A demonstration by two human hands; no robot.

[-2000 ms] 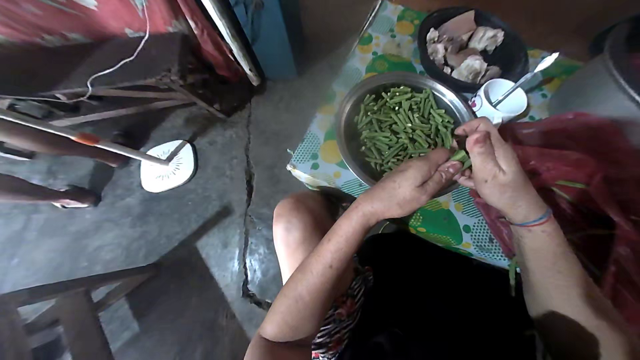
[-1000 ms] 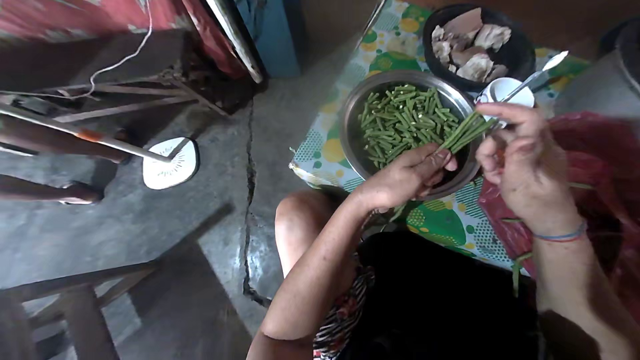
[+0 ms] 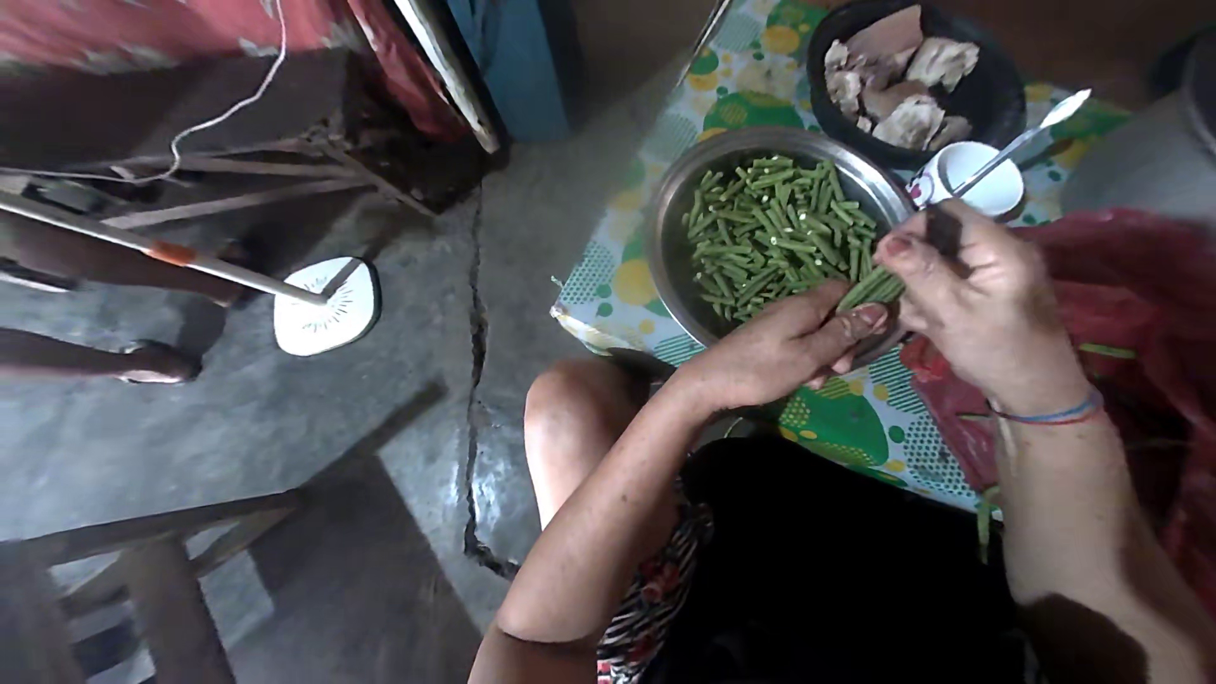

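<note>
My left hand (image 3: 784, 347) grips a small bundle of green string beans (image 3: 872, 288) at the lower right rim of a steel bowl (image 3: 673, 275). My right hand (image 3: 978, 294) closes on the other end of the same bundle, its thumb and fingers bent over it. Cut pieces of string bean (image 3: 774, 233) fill much of the bowl. Just right of my right hand lies a red plastic bag (image 3: 1121, 285) with a few long beans in and on it. Part of the bundle is hidden by my fingers.
A black bowl of meat pieces (image 3: 1009, 104) and a white cup (image 3: 997, 185) with a spoon stand behind on the patterned tablecloth (image 3: 608, 275). A large metal pot (image 3: 1130, 171) is at right. On the floor are a fan base (image 3: 328, 328), another person's legs (image 3: 85, 356) and wooden furniture (image 3: 161, 570).
One second ago my right hand was raised apart from the long bean ends; now it has closed on the bundle over the bowl's rim. Less of the bundle sticks out from my left hand.
</note>
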